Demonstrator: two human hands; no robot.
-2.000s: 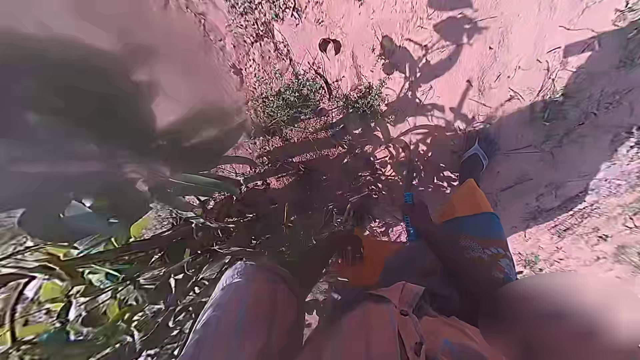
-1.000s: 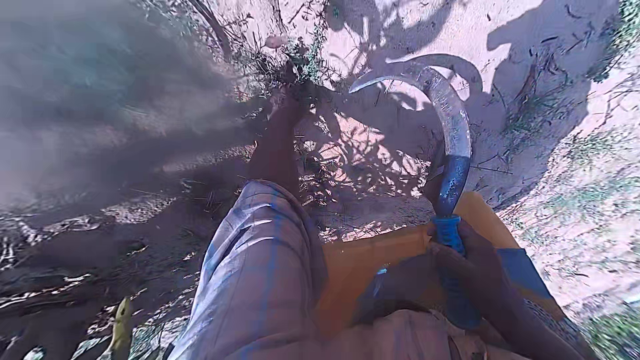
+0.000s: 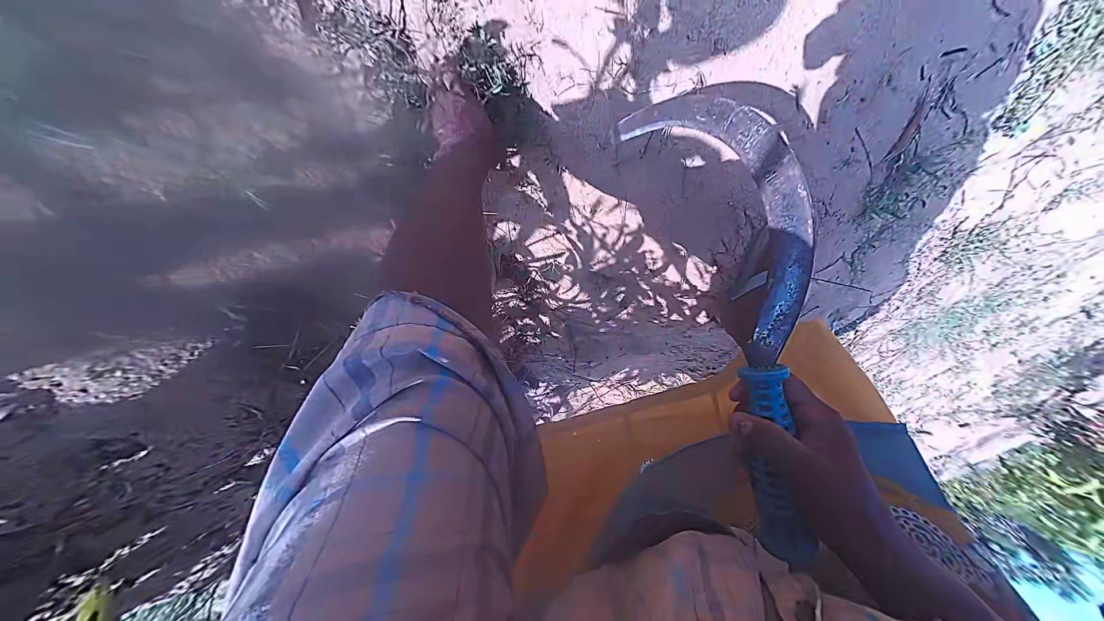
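A sickle with a curved metal blade [image 3: 789,185] and a blue ribbed plastic handle [image 3: 768,401] is in my right hand [image 3: 815,457]. My fingers wrap around the handle, and the blade curves up and to the left above shaded ground. Out of a plaid sleeve [image 3: 397,448], my left arm reaches toward the top of the view. There my left hand [image 3: 457,116] is at a small green leafy plant [image 3: 492,65]; its fingers are blurred and shaded, so its grip is unclear. The blade's tip points toward that hand but stands apart from it.
Orange cloth [image 3: 630,431] with blue and patterned parts covers my lower body. A foot with a sandal strap [image 3: 749,286] shows behind the blade. Dry sandy soil has scattered weeds [image 3: 897,198]. Greenery [image 3: 1044,492] grows at the lower right; the left side is blurred.
Compared with the oldest frame, the sickle blade has come into clear view, upright in my right hand. My left arm now stretches forward to the plant. The view has shifted considerably.
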